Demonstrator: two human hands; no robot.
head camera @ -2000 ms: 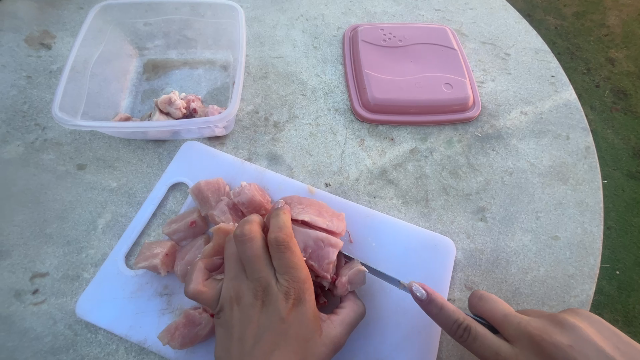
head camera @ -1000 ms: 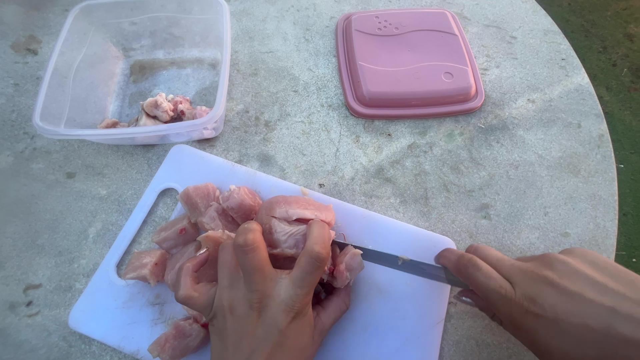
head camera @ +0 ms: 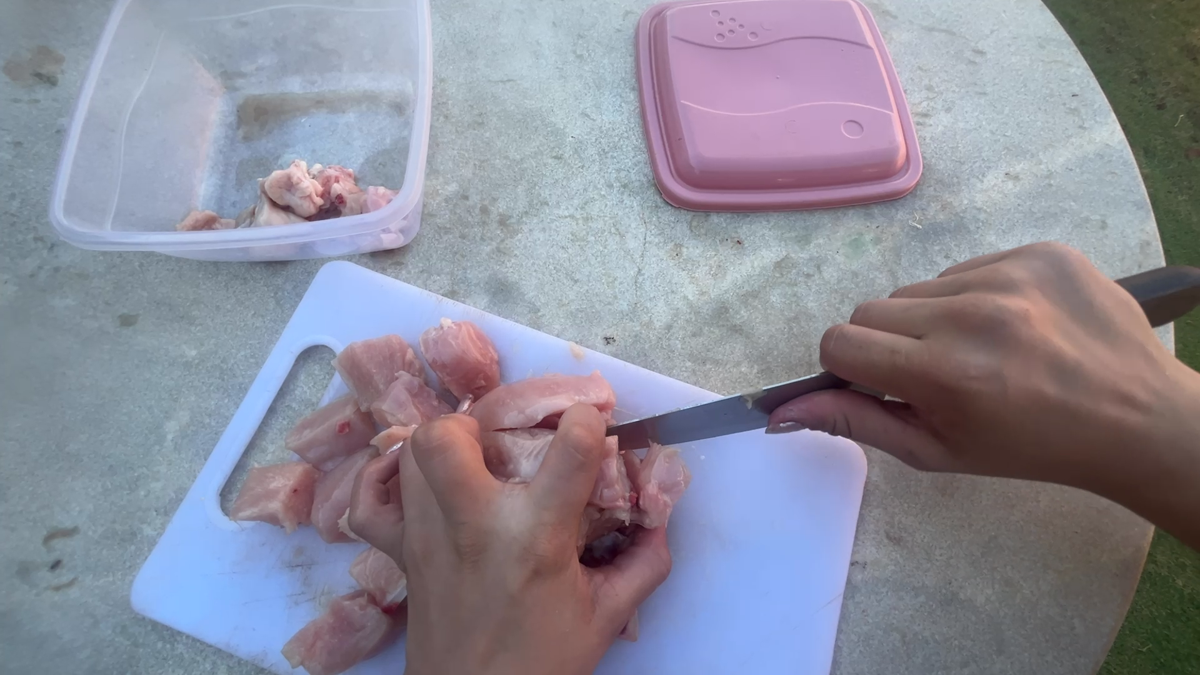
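A white plastic cutting board [head camera: 750,562] lies at an angle on the table. My left hand [head camera: 511,544] presses down on a larger piece of raw meat [head camera: 539,403] at the middle of the board, fingers bent over it. Its underside and part of the meat are hidden by the hand. My right hand [head camera: 994,361] grips a knife [head camera: 703,419] by its dark handle; the blade points left, its tip against the meat beside my left fingers. Several cut chunks of raw meat [head camera: 333,431] lie to the left of my left hand, some near the board's handle slot.
A clear plastic container [head camera: 70,202] with a few meat scraps [head camera: 305,192] stands behind the board at the left. A pink plastic lid [head camera: 787,103] lies at the back. The round stone-like table [head camera: 1012,581] ends in a curved edge at the right, with grass [head camera: 1162,122] beyond.
My right hand has risen and turned with the knife, so more of the blade shows. My left hand remains on the meat. One chunk now sits apart at the back of the group.
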